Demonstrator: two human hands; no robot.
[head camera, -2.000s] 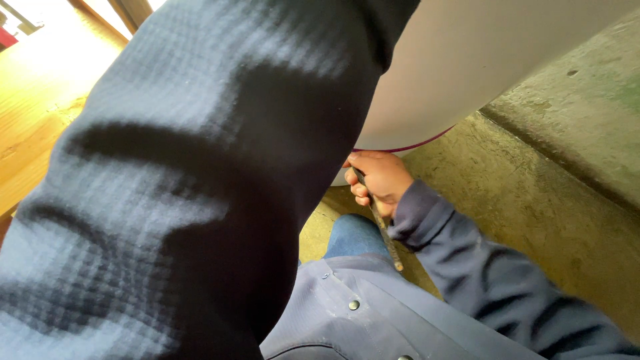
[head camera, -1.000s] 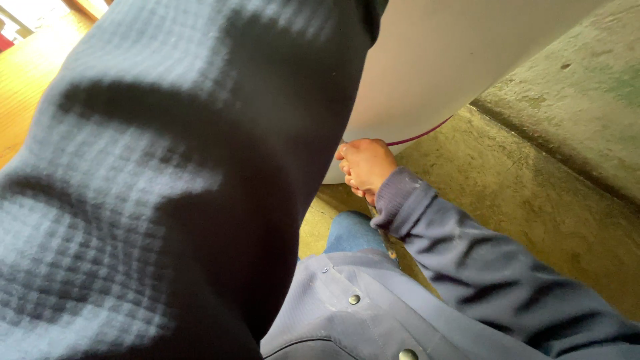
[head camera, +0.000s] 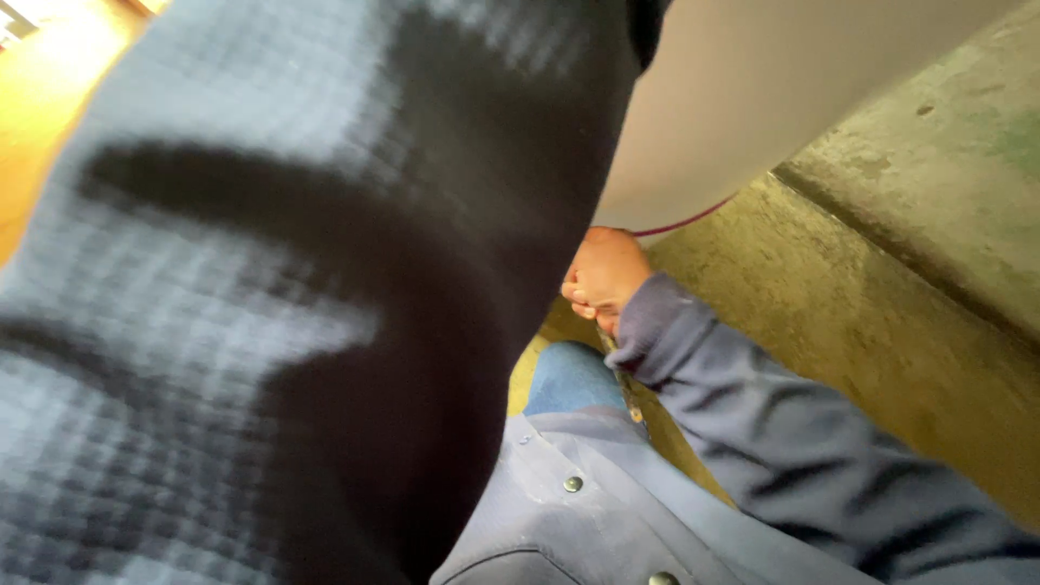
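My right hand (head camera: 605, 272) is closed around a thin stick-like tool (head camera: 627, 390), whose worn lower end sticks out below the fist, beside my sleeve cuff. The hand is at the lower edge of a large pale, smooth, curved object (head camera: 715, 106). Along that edge runs a thin dark-red line (head camera: 686, 222), which meets the hand. The tool's other end is hidden. My left hand is not in view; a large dark-blue sleeve (head camera: 325, 244) very near the camera fills the left half of the picture and covers part of the pale object.
Stained concrete (head camera: 812, 309) lies at the right, with a dark groove (head camera: 910, 260) running across it. A bright wooden surface (head camera: 49, 122) shows at the upper left. Below are a blue-grey snap-button garment (head camera: 561, 512) and a denim-covered knee (head camera: 573, 378).
Two seconds ago the tool slanted out well clear of the right cuff; now it lies closer along the cuff, and the hand has turned. The near sleeve covers more of the fingers.
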